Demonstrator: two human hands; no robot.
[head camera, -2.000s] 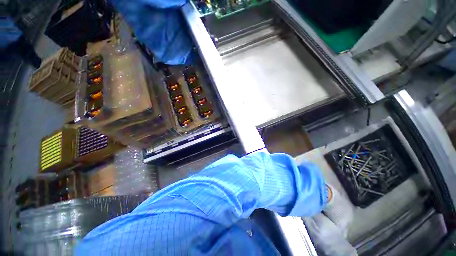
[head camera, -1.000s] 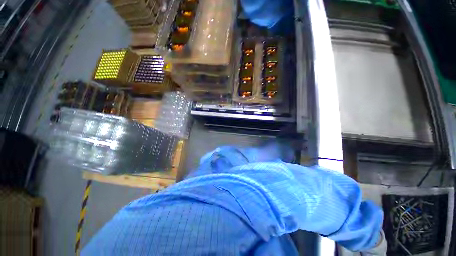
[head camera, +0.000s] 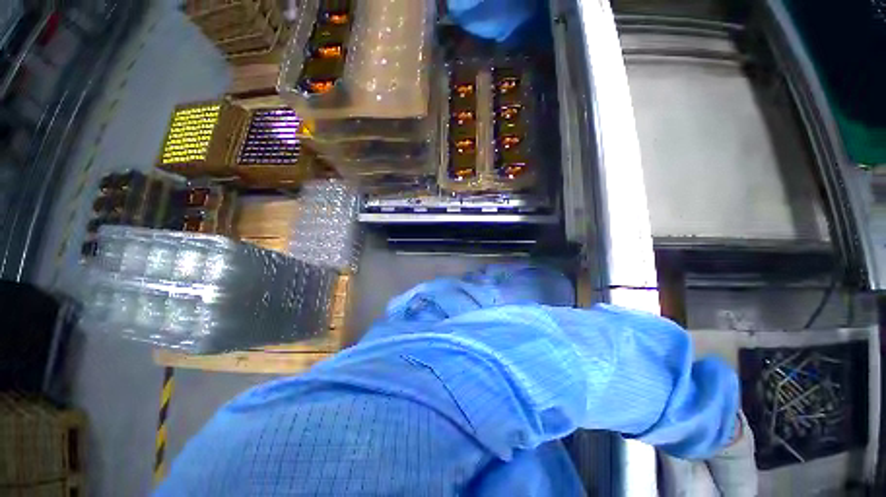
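Observation:
My left hand (head camera: 733, 468), in a white glove, is at the bottom edge at the lower right, below a blue sleeve. It is cut off by the edge, so its fingers and anything in them are hidden. A second white patch beside it cannot be told apart from the same hand. No right hand can be made out. A black pin box (head camera: 801, 413) with a jumble of thin metal pins stands just right of my left hand, apart from it.
A silver rail (head camera: 622, 194) runs down beside a pale metal plate (head camera: 733, 155). Left of it, blister trays (head camera: 489, 146) hold copper-orange coils. Clear stacked trays (head camera: 185, 291) stand on a wooden pallet (head camera: 243, 359). Yellow-topped (head camera: 191, 131) and purple-topped (head camera: 272, 134) boxes stand behind. Blue clothing (head camera: 491, 15) shows at the top.
The view has swung left, so the floor and stacked trays show more and the pin box sits farther right. My left hand is now mostly cut off by the bottom edge.

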